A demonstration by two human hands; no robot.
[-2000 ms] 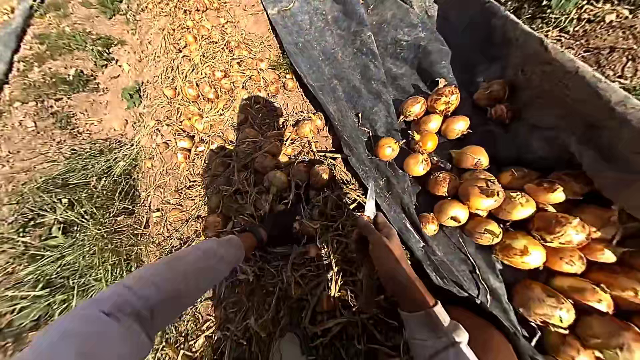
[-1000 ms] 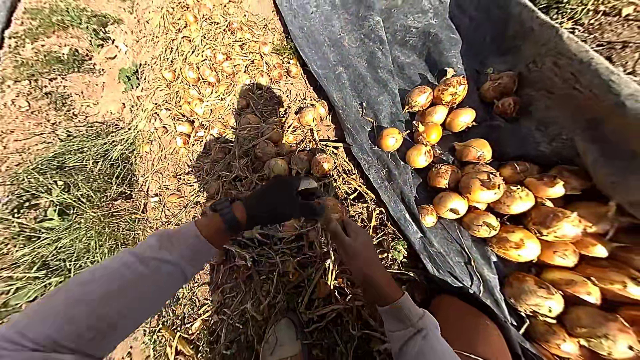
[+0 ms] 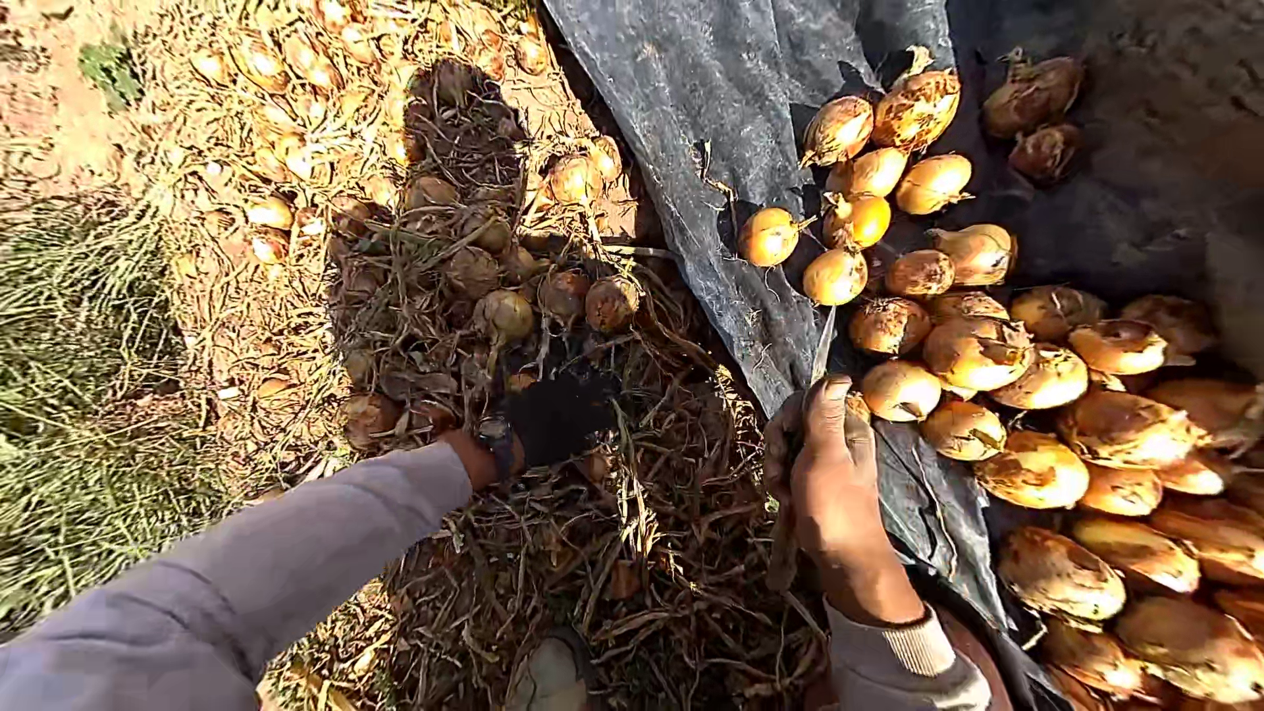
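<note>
My left hand (image 3: 563,417), in a black glove with a watch at the wrist, reaches into dried onion tops; dark shadow hides its fingers and whatever they touch. Just above it lie yellow onions (image 3: 505,315) among the withered leaves. My bare right hand (image 3: 834,464) is closed around a knife, its blade (image 3: 824,346) pointing up past the thumb over the dark sheet. Part of an onion shows behind its fingers, and I cannot tell whether the hand holds it. Beside this hand, many loose onions (image 3: 978,353) rest on the dark sheet (image 3: 681,128).
Dried stalks and more onions (image 3: 272,212) run up the row to the upper left. Green grass (image 3: 89,375) grows along the left side. A shoe (image 3: 549,676) stands at the bottom middle. The sheet rises at the right behind the onion heap.
Both hands were together over an onion one second ago. Now they are apart: my right hand with the knife has moved right to the sheet's edge, and my left is down in the tops.
</note>
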